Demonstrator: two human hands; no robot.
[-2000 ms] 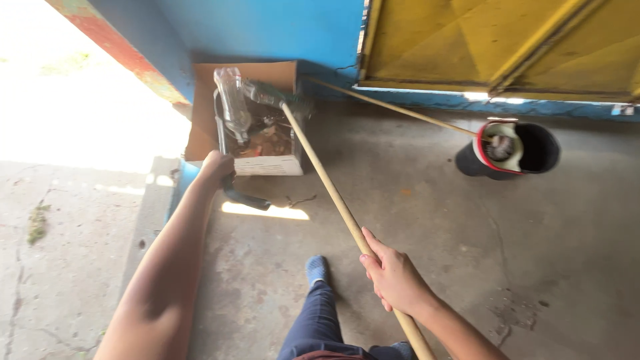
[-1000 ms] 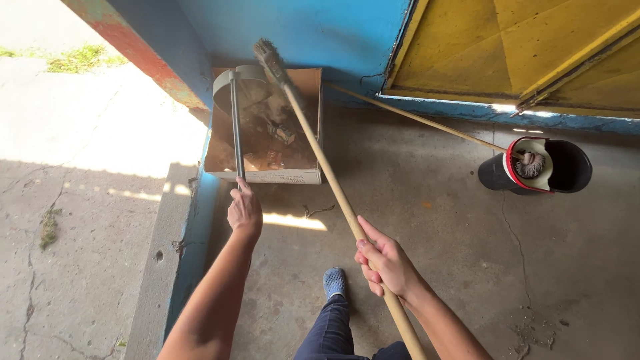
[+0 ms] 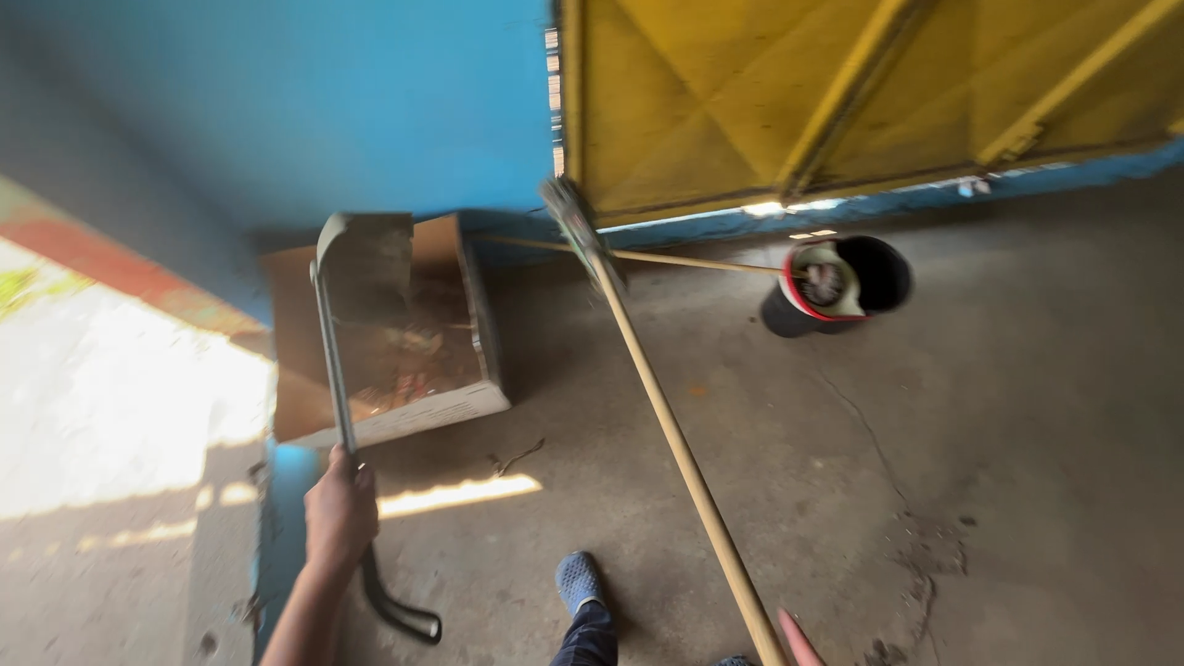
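My left hand (image 3: 342,513) grips the long metal handle of a dustpan (image 3: 365,273), whose pan is over a cardboard box (image 3: 435,412). The handle's bent dark end hangs below my hand. Dirt and litter lie inside the box. At the bottom edge, one finger of my right hand (image 3: 799,638) shows beside the wooden stick of a broom (image 3: 680,439); the rest of that hand is out of view. The broom's blurred head (image 3: 581,227) is right of the box, near the wall and the yellow metal door.
A black bucket (image 3: 786,310) with a red-rimmed pale insert holds a mop head (image 3: 821,284), its stick reaching toward the box. A yellow metal door (image 3: 694,111) and blue wall (image 3: 416,111) stand behind. A twig (image 3: 518,458) lies on the concrete floor; my shoe (image 3: 580,581) is below.
The broom head has moved from over the box to its right. A clear plastic bottle seen at the box two seconds ago no longer shows. My right hand has mostly left the view.
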